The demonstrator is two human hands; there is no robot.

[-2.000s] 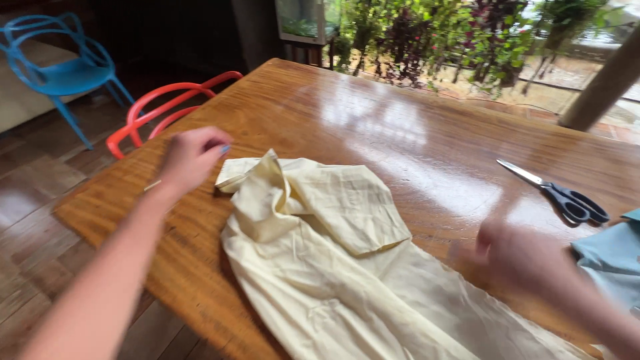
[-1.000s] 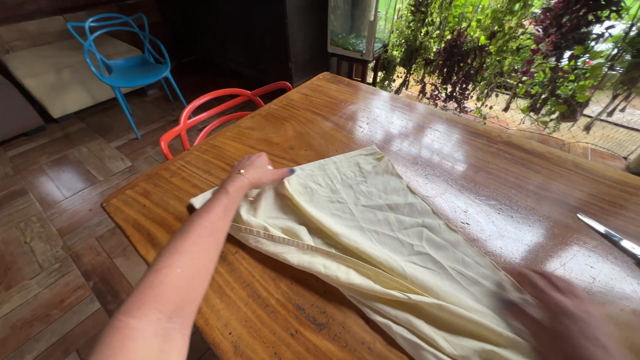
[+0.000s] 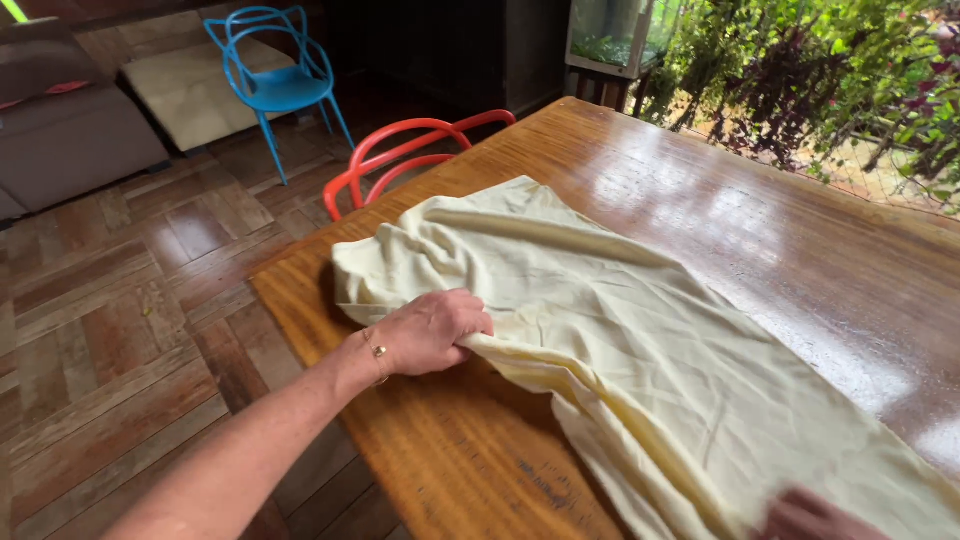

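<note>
A large pale yellow cloth (image 3: 637, 322) lies spread with wrinkles over the wooden table (image 3: 465, 450). My left hand (image 3: 431, 330), with a thin bracelet at its wrist, grips the cloth's near edge, where the fabric bunches into long folds running toward the lower right. At the bottom right of the view, my right hand (image 3: 814, 517) is blurred and partly cut off by the frame. It is over or against the lower part of the cloth; its fingers are not clear.
A red chair (image 3: 409, 150) stands against the table's far left edge. Farther back are a blue chair (image 3: 289, 90), cushioned seating (image 3: 67, 127) and a glass tank (image 3: 609, 37) on a stand. Hanging plants (image 3: 795, 82) line a wire fence at the upper right.
The cloth, folded over itself two seconds ago, now lies more opened out. My left hand has moved from the cloth's far left part to its near edge. The scissors have left the view as it turned left.
</note>
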